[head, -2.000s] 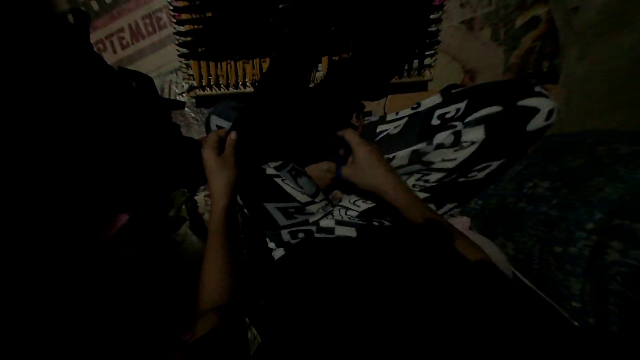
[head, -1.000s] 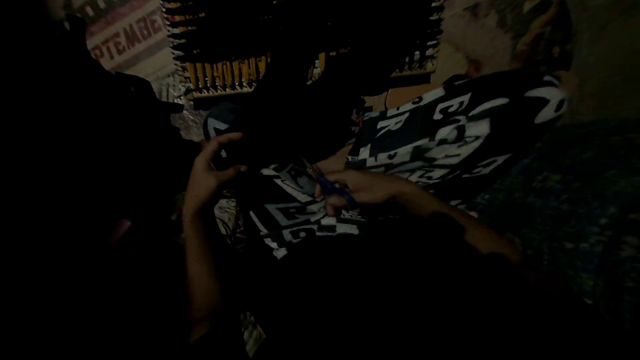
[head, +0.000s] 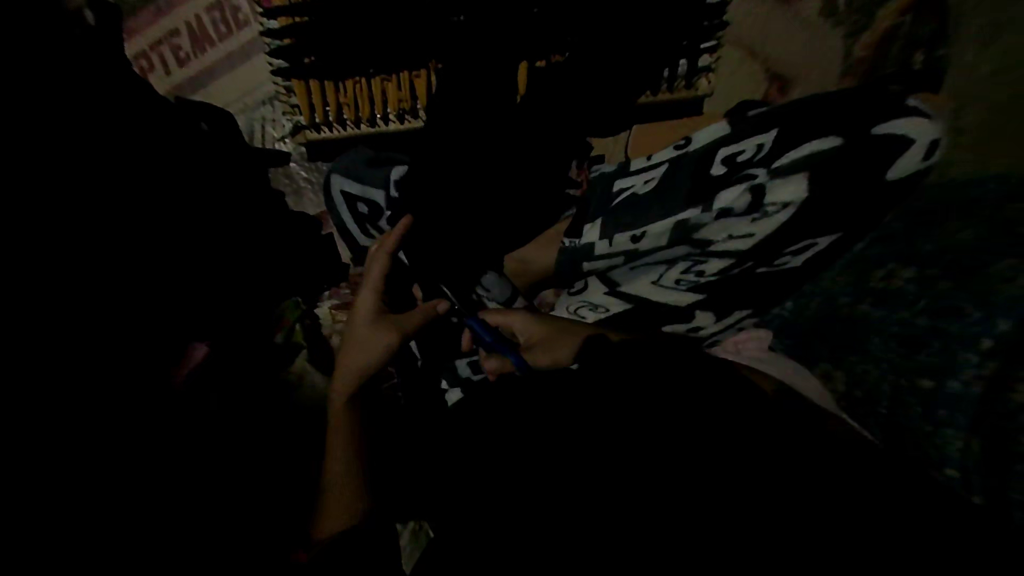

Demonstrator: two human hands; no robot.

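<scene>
The view is very dark. My right hand (head: 532, 340) is closed around a blue-handled tool (head: 494, 340), which looks like small scissors; its thin metal tip points up and left toward my left thumb. My left hand (head: 384, 320) has thumb and forefinger spread at the edge of a black mass (head: 480, 176), perhaps dark hair or fibre. Whether the left fingers pinch any of it cannot be told. Patterned black-and-white trousers (head: 680, 232) with printed letters lie beneath and beyond the hands.
At the top stands a rack-like frame (head: 360, 128) with rows of dark spikes and yellowish strips. A printed sheet (head: 192, 40) bearing writing lies at upper left. Dark patterned fabric (head: 920, 320) spreads at right, and a pink cloth (head: 752, 344) shows beside my right forearm.
The blue-handled tool in my right hand has come into clearer view, and that hand has moved left and down toward my left hand. My left thumb and forefinger have spread apart since the earliest frame.
</scene>
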